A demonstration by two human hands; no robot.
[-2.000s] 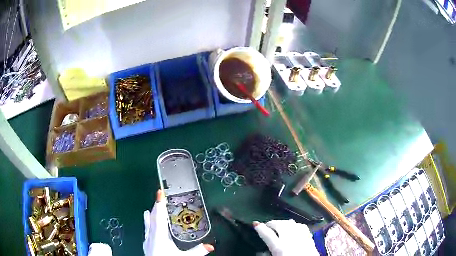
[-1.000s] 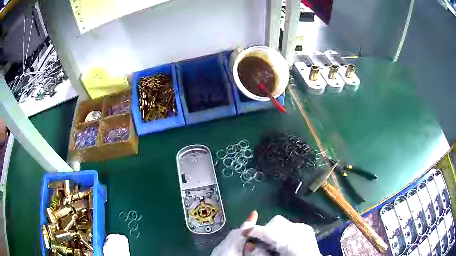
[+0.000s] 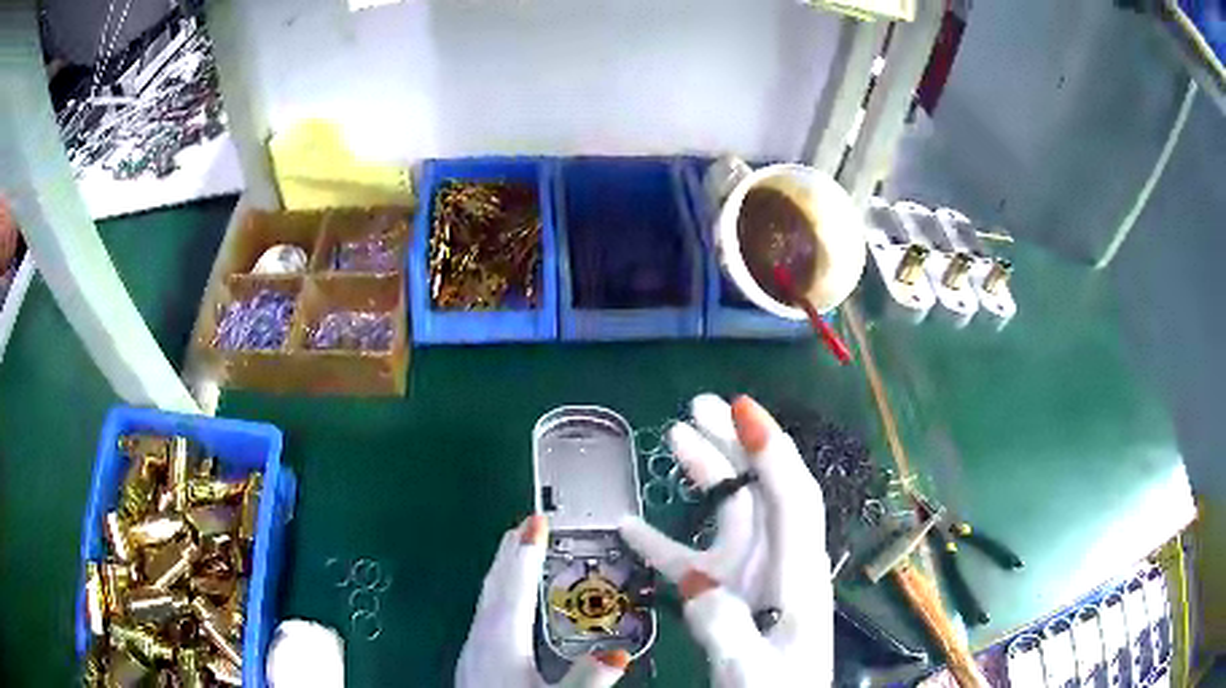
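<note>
The silver-grey lock panel (image 3: 588, 470) lies recessed side up, its rounded end pointing away. A flat brass piece (image 3: 593, 608) with a square centre hole sits in its near half. My gloved left hand (image 3: 518, 612) holds the panel's near end, fingertips at its left side and near edge. My gloved right hand (image 3: 760, 551) is at the panel's right side, its fingers partly spread and some bare fingertips showing. A slim dark tool (image 3: 733, 487), perhaps pliers, lies across its fingers; most of it is hidden.
Silver rings (image 3: 659, 470) and a dark ring pile (image 3: 836, 464) lie partly behind my right hand. A hammer (image 3: 928, 605) and yellow-marked pliers (image 3: 988, 544) lie right. Blue bins (image 3: 491, 327), a cardboard box (image 3: 309, 374) and a grease tub (image 3: 850, 242) stand behind; a brass hub bin (image 3: 276, 497) stands left.
My right hand has risen and moved beside the panel, its fingers spreading around the dark tool. My left hand is back in view, on the panel. The camera view has shifted.
</note>
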